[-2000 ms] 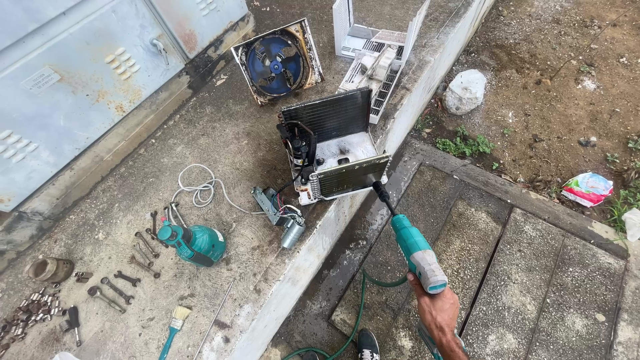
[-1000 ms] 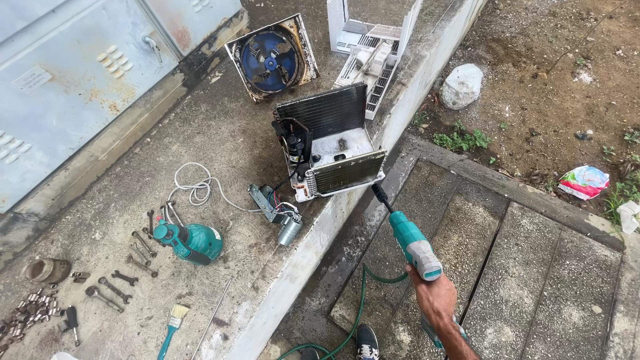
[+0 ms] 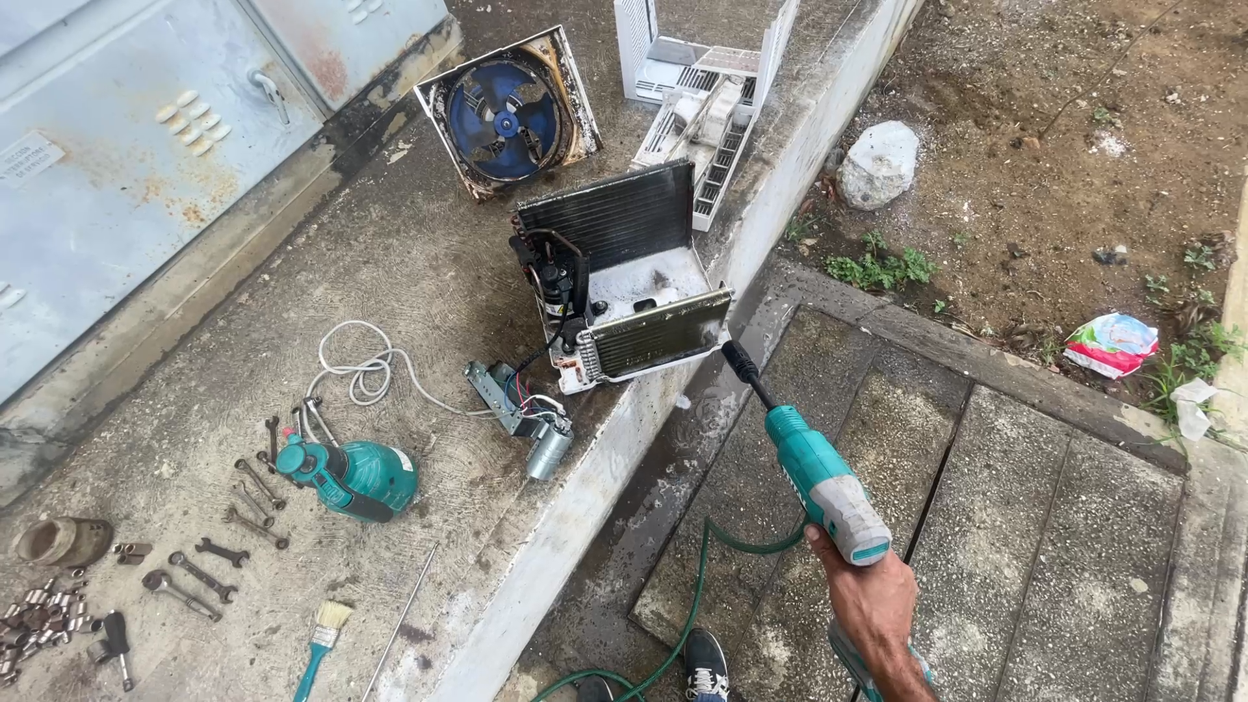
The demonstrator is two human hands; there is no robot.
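My right hand (image 3: 868, 595) grips a teal and grey cordless pressure washer gun (image 3: 814, 468) by its handle. A green hose (image 3: 700, 575) trails from the gun down past my shoes. The gun's black nozzle points at the right corner of an air conditioner chassis (image 3: 643, 283), close to the finned coil (image 3: 663, 336) at its front. A second, dark finned coil (image 3: 614, 214) stands at the back, with a black compressor (image 3: 556, 288) at the left. Wired electrical parts (image 3: 522, 414) lie beside the chassis on the concrete ledge. My left hand is out of view.
A blue fan in a square housing (image 3: 505, 122) and a white plastic casing (image 3: 717, 117) sit farther back. Left lie a teal spray bottle (image 3: 366, 480), several wrenches (image 3: 203, 577), sockets (image 3: 44, 619) and a paintbrush (image 3: 320, 643). The ledge's white edge (image 3: 595, 507) drops to paving slabs (image 3: 1014, 526).
My right hand still holds the gun, its nozzle staying near the chassis's right corner. The parts on the ledge keep their places.
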